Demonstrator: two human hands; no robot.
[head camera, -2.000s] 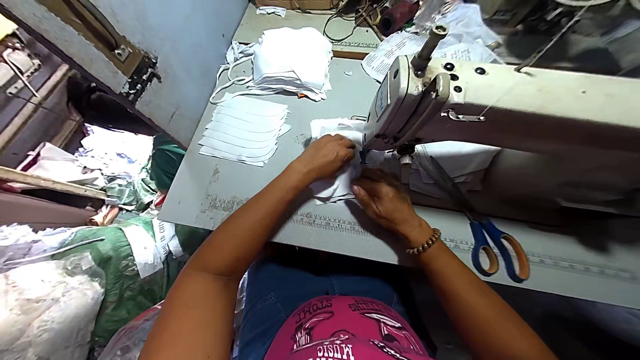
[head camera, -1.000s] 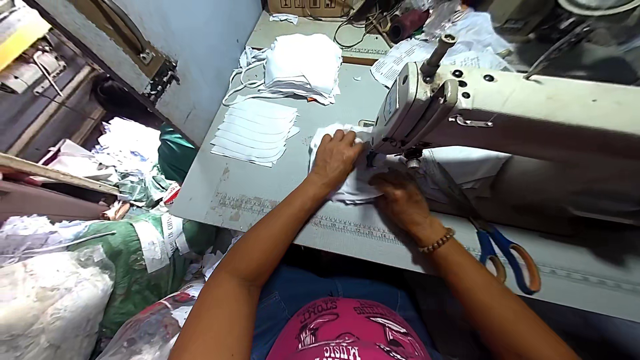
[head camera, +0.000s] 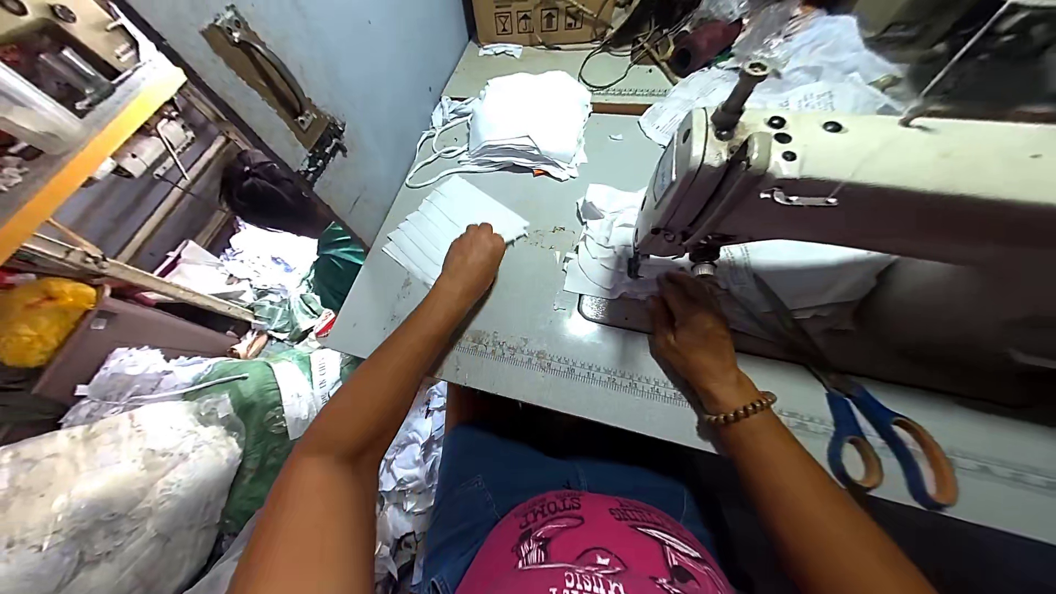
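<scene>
My left hand (head camera: 474, 257) is on the fanned stack of white fabric pieces (head camera: 437, 224), its fingers pinched at the top piece near the stack's right side. White gathered cloth (head camera: 606, 239) lies under the head of the sewing machine (head camera: 709, 181), around the needle area. My right hand (head camera: 693, 330) rests against the right part of this cloth, just beside the presser foot; its fingertips are partly in shadow, so a grip cannot be made out. Behind the fanned stack sits a thicker pile of white cloth pieces (head camera: 532, 115) with white straps at its left.
Blue-and-orange-handled scissors (head camera: 850, 396) lie at the table's front right, blades toward the machine. A printed ruler tape (head camera: 569, 367) runs along the front edge. A cardboard box (head camera: 540, 21) and wires are at the back. Filled bags (head camera: 115, 495) and a person's dark-haired head (head camera: 268, 194) are at left.
My left hand has left the cloth at the needle and moved left to the fanned stack. My right hand stays beside the machine's needle area.
</scene>
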